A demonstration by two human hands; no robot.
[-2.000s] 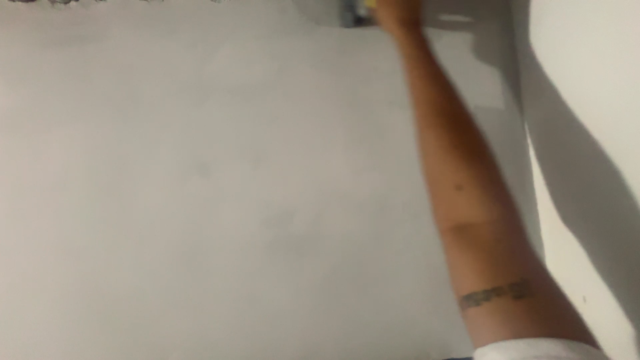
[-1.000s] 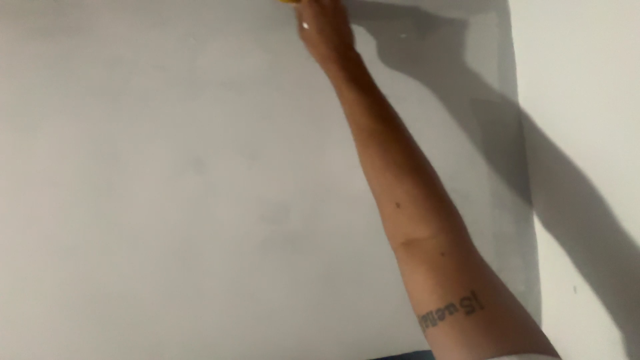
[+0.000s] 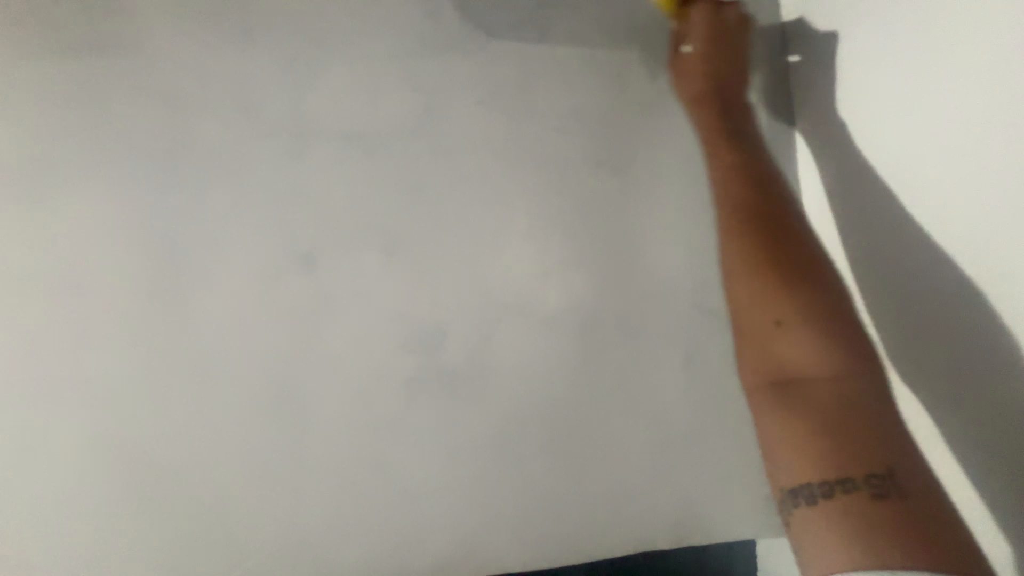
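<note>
My right hand (image 3: 712,56) is raised at the top right against a grey-white wall surface (image 3: 360,264), its fingers partly cut off by the frame's upper edge. It is closed on a yellow object (image 3: 666,6), of which only a small blurred part shows; what kind of tool it is I cannot tell. White specks lie on the hand. The bare forearm runs down to the lower right, where a white sleeve edge shows. My left hand is out of view.
A brighter white wall (image 3: 944,104) meets the grey surface at a corner on the right, with the arm's shadow across it. A dark area (image 3: 688,560) lies below the surface's bottom edge. Faint darker patches mark the grey surface.
My right hand has moved right, closer to the corner, since one second ago, when it was nearer the top middle. Two seconds ago it was also farther left, holding a yellow and dark object.
</note>
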